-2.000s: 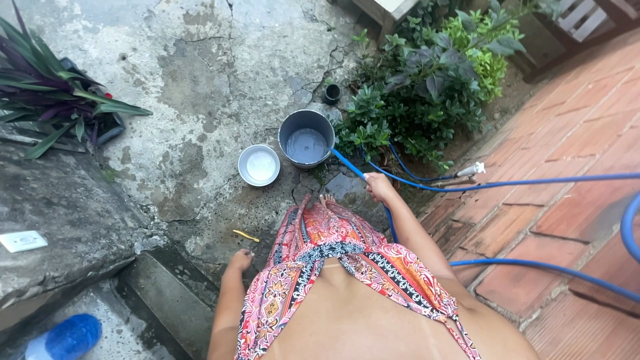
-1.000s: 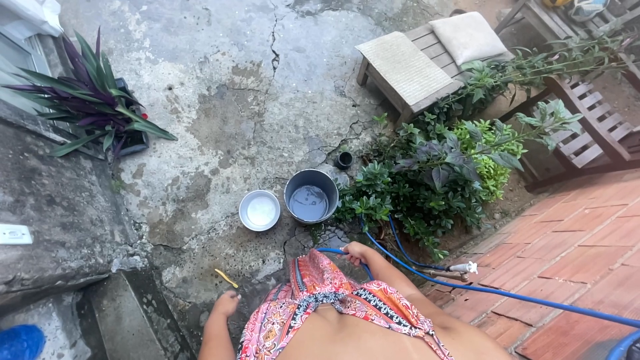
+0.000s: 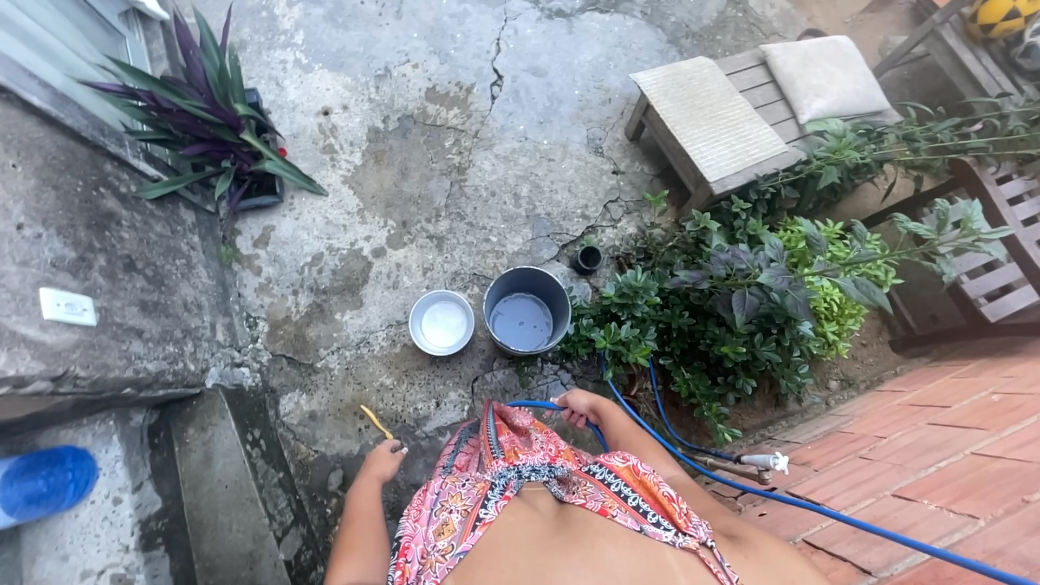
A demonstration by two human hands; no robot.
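My right hand grips a blue garden hose close to its end, which lies by the patterned dress I wear. Low on the left side, my left hand is closed on a thin yellow object whose kind I cannot tell. Ahead on the concrete stand a grey bucket with some liquid in the bottom and, just left of it, a smaller white bowl with whitish contents. A small black pot is behind the bucket to the right.
Leafy bushes grow right of the bucket, beside a brick wall with a tap. A wooden bench holds a cushion. A potted purple-green plant stands at left, above a concrete step.
My right hand has drawn back toward my body with the hose; two seconds ago the hose's end was at the bucket's rim. The view has shifted, showing more of the bench.
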